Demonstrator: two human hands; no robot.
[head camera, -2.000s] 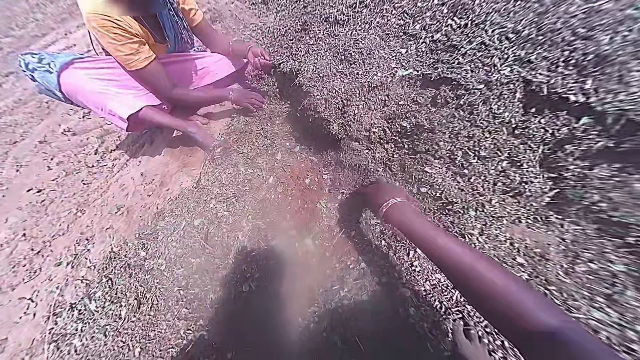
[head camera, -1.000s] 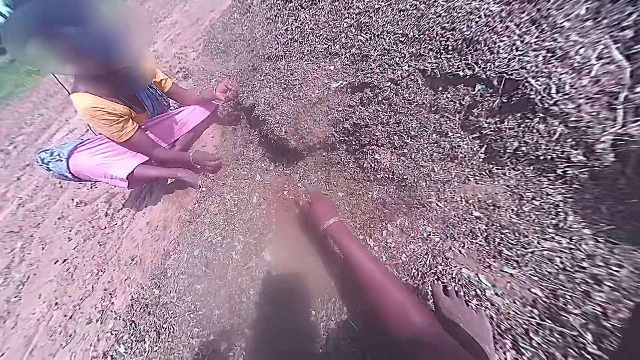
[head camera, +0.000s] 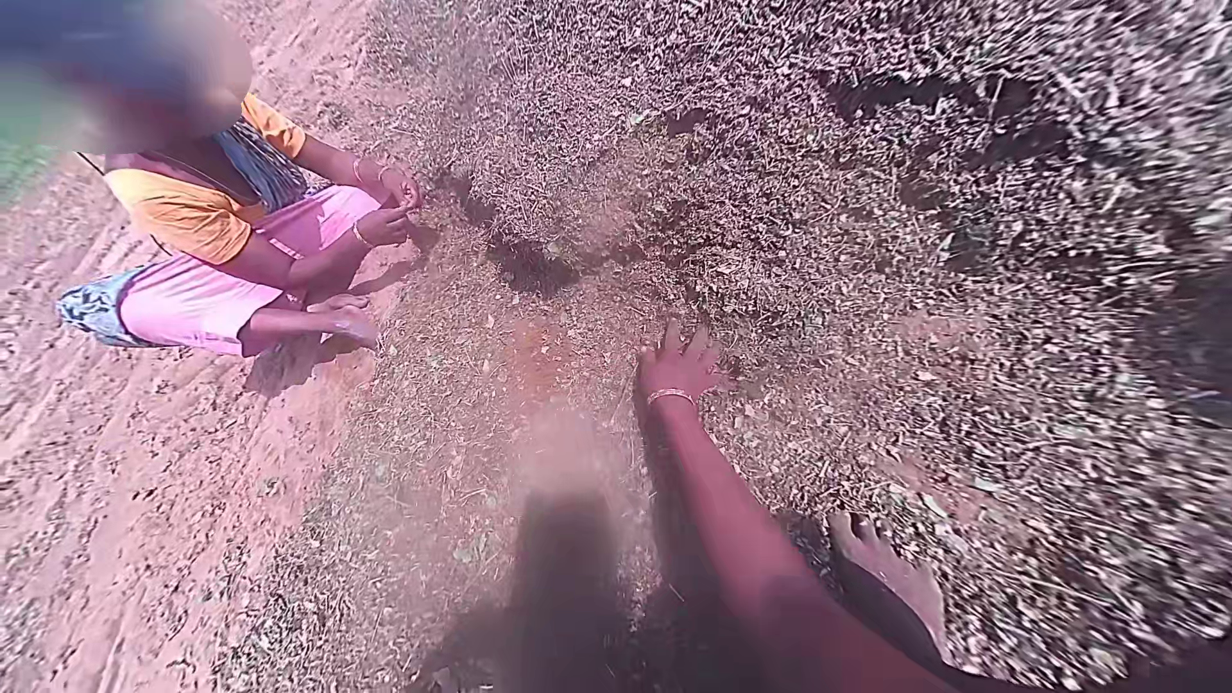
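My right hand (head camera: 683, 371), with a thin bangle at the wrist, reaches forward from the lower right. Its back faces up and its fingers are spread over the dry plant litter (head camera: 818, 289). It lies on or just above the litter; nothing is seen held in it. Just left of it is bare reddish soil (head camera: 539, 356) dusted with bits of leaf. My left hand is not in view.
A person (head camera: 192, 231) in a yellow top and pink cloth squats at the upper left, both hands together. A dark hollow (head camera: 529, 265) lies between us. My bare foot (head camera: 895, 577) rests at the lower right. Furrowed soil (head camera: 173, 481) runs down the left.
My right hand has moved about over the litter, and its fingers are now spread. The other person's hands, apart earlier, have come together. The view has shifted.
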